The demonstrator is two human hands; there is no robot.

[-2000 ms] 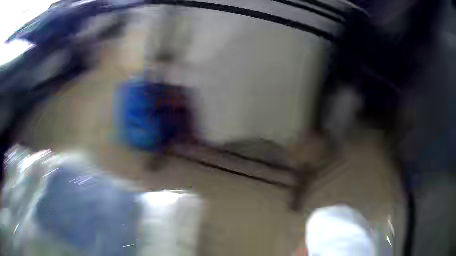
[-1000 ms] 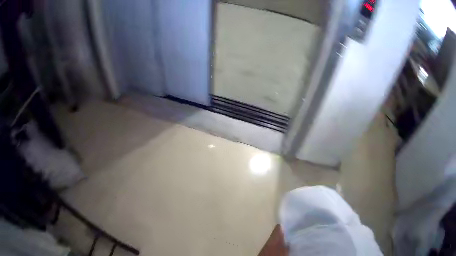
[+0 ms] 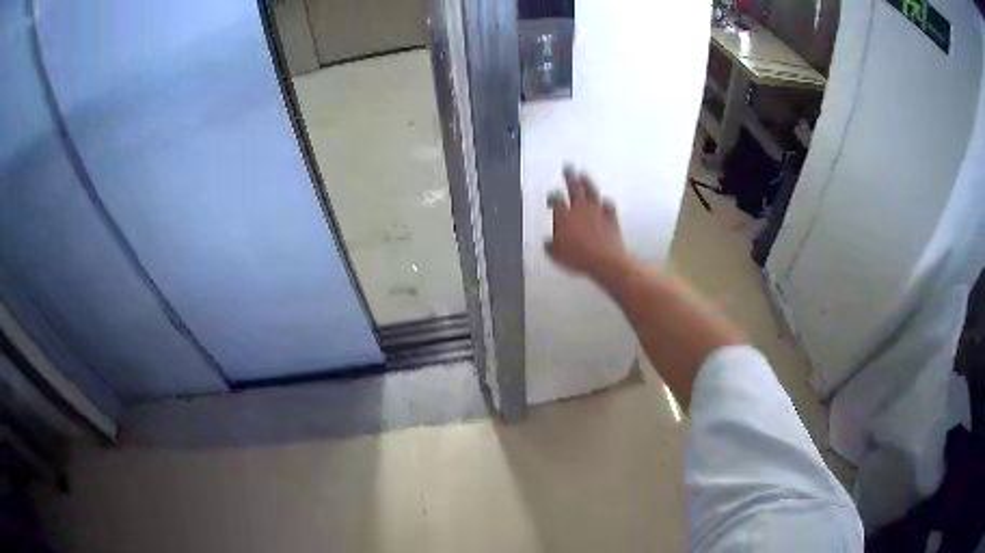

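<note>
My right hand point(image 3: 583, 225) is stretched forward, empty, with its fingers apart, in front of the white wall. It is below the lift call button panel point(image 3: 547, 58) and does not appear to touch it. The panel is beside the grey metal door frame point(image 3: 499, 216). The pale bluish lift doors point(image 3: 205, 173) stand partly open, with a gap at their right side showing the light lift floor point(image 3: 383, 184). My left hand is not in view.
A white wall point(image 3: 853, 140) with a green sign point(image 3: 921, 22) stands at the right. Between the walls, a passage leads to a work table point(image 3: 772, 56) with dark items under it. White cloth point(image 3: 902, 416) hangs at the right. The dark door track point(image 3: 427, 340) crosses the threshold.
The view has turned right and come closer to the lift. My right arm has stretched forward and up, bringing the hand into view. The lift opening looks narrower.
</note>
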